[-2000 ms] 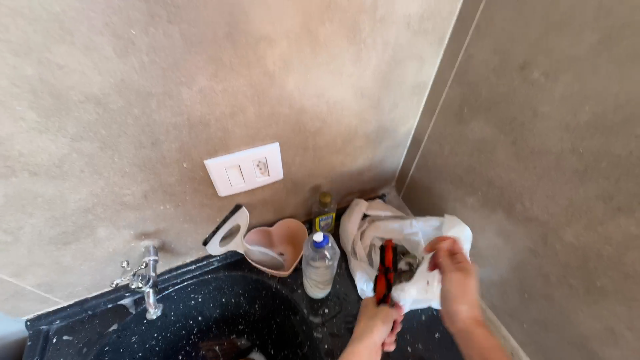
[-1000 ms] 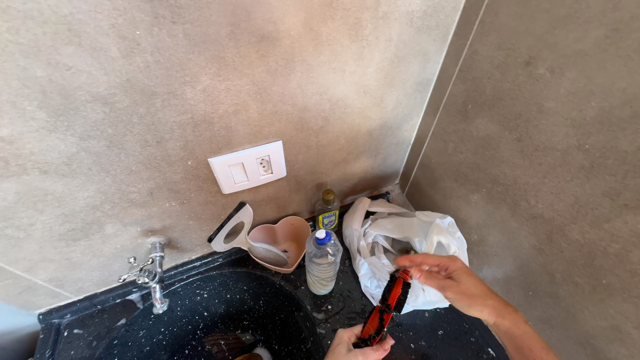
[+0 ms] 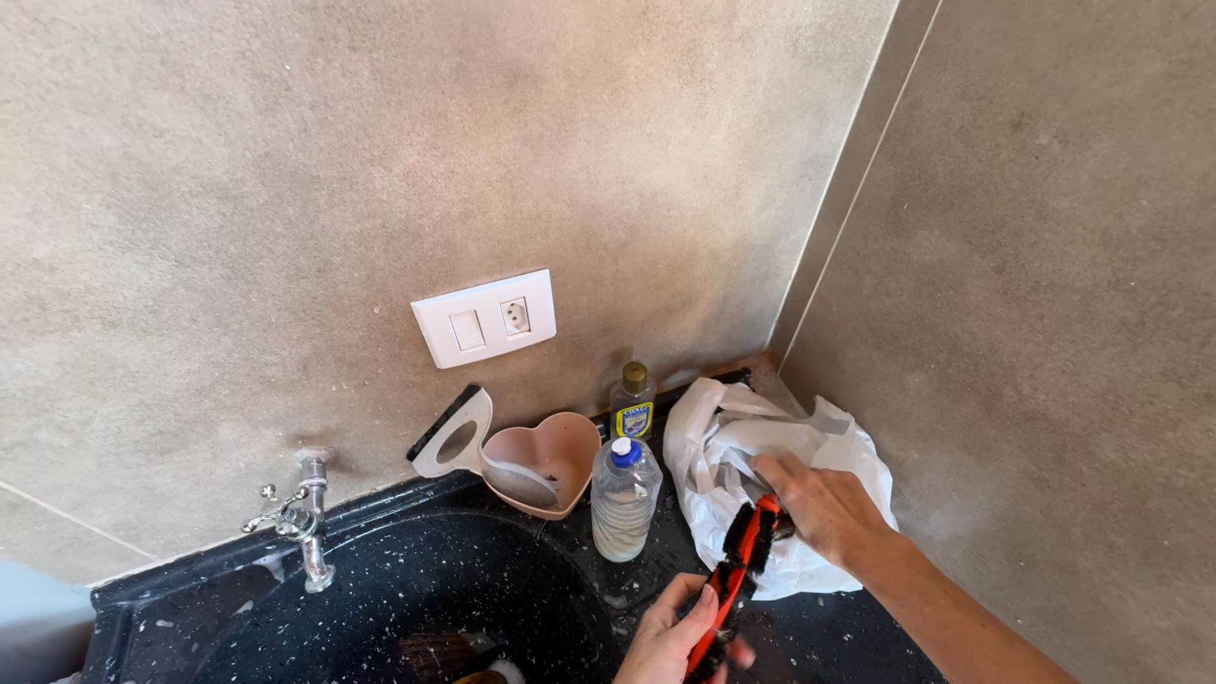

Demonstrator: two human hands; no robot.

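Observation:
My left hand [image 3: 676, 627] grips the lower part of a red and black bristled roller brush [image 3: 746, 560], which tilts up to the right over the black speckled counter. At the brush's upper end is my right hand [image 3: 807, 499], its fingers bent over dark fluff beside the tip; whether they pinch the fluff is unclear. Behind and under my right hand lies a crumpled white plastic bag [image 3: 708, 437], its mouth loosely open. Left of the bag stands a clear bottle [image 3: 622, 508] with a blue and white cap, and behind that a smaller bottle [image 3: 634, 404] with a gold-coloured cap.
A pink heart-shaped bowl [image 3: 570, 456] holds part of a white squeegee-like tool [image 3: 480, 413]. The black sink [image 3: 408, 560] has a brush with dark bristles [image 3: 437, 654] at its bottom. A chrome faucet [image 3: 313, 532] and a white switch and socket plate [image 3: 484, 318] are on the wall.
Two seconds ago both hands and the brush were at the bag's mouth. The brush has since come out toward the front left, and the bag's mouth is less spread.

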